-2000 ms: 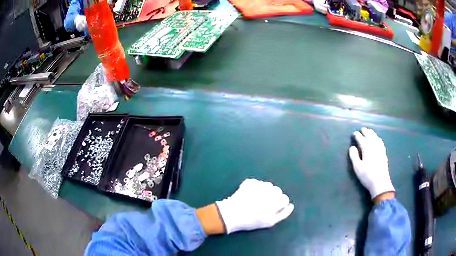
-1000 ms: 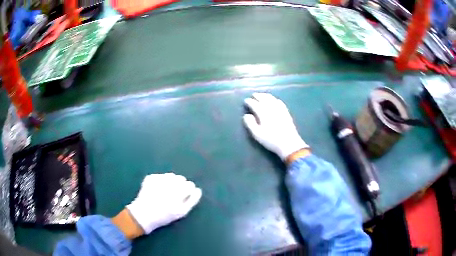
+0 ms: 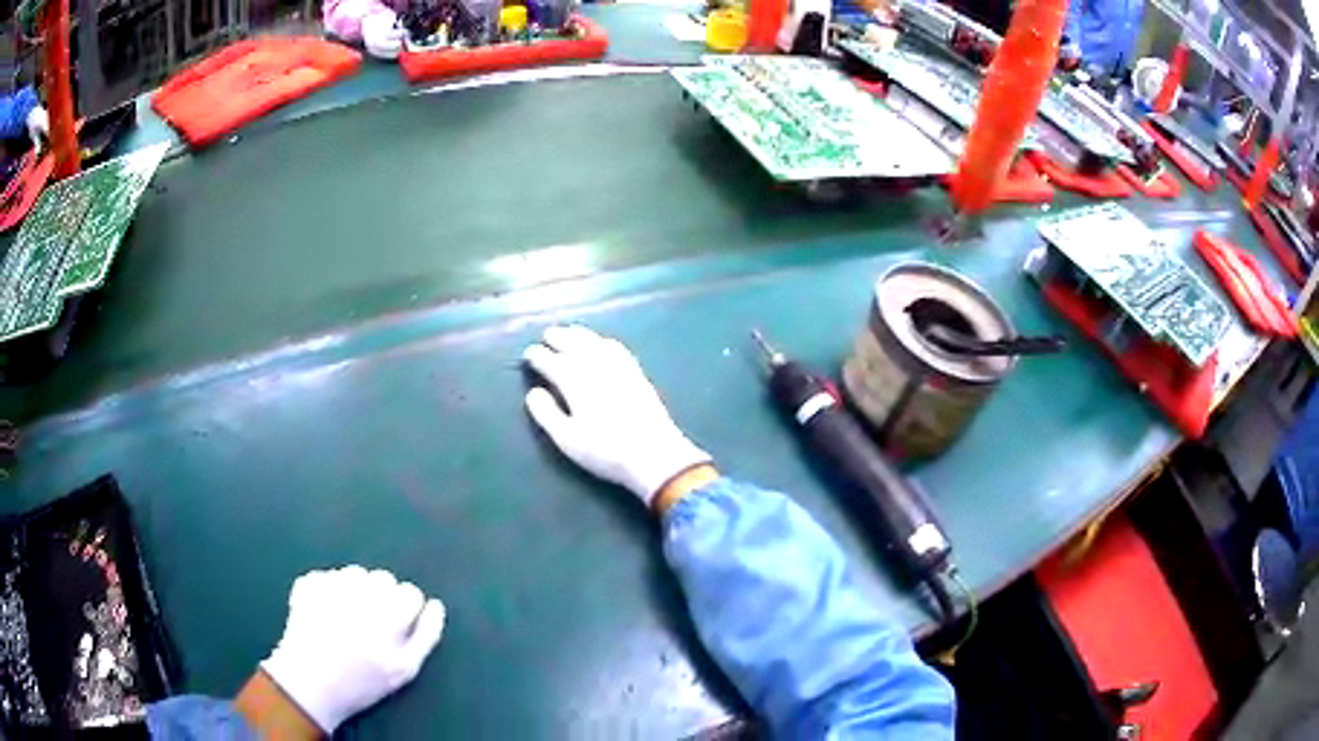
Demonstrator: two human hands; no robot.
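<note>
My left hand (image 3: 352,646), in a white knit glove, rests on the green bench at the lower left with its fingers curled in; nothing shows in it. My right hand (image 3: 608,411), also gloved, lies palm down on the bench near the middle, thumb apart from the fingers, holding nothing. A black electric screwdriver (image 3: 865,475) lies to the right of my right hand, its bit pointing away from me. The black parts tray (image 3: 143,615) is at the lower left, cut off by the picture's edge, with small silvery and reddish pieces in it.
An open round tin (image 3: 926,379) stands beside the screwdriver. Green circuit boards are on the conveyor at the left (image 3: 73,239) and upper middle (image 3: 817,119). Another board (image 3: 1136,275) sits on a red pad at the right. An orange-wrapped post (image 3: 1008,109) rises at the upper right.
The view has swung to the right, so the tray, hands and screwdriver sit further left in the picture. The tin and right-hand board show more fully. Both hands keep about the same pose.
</note>
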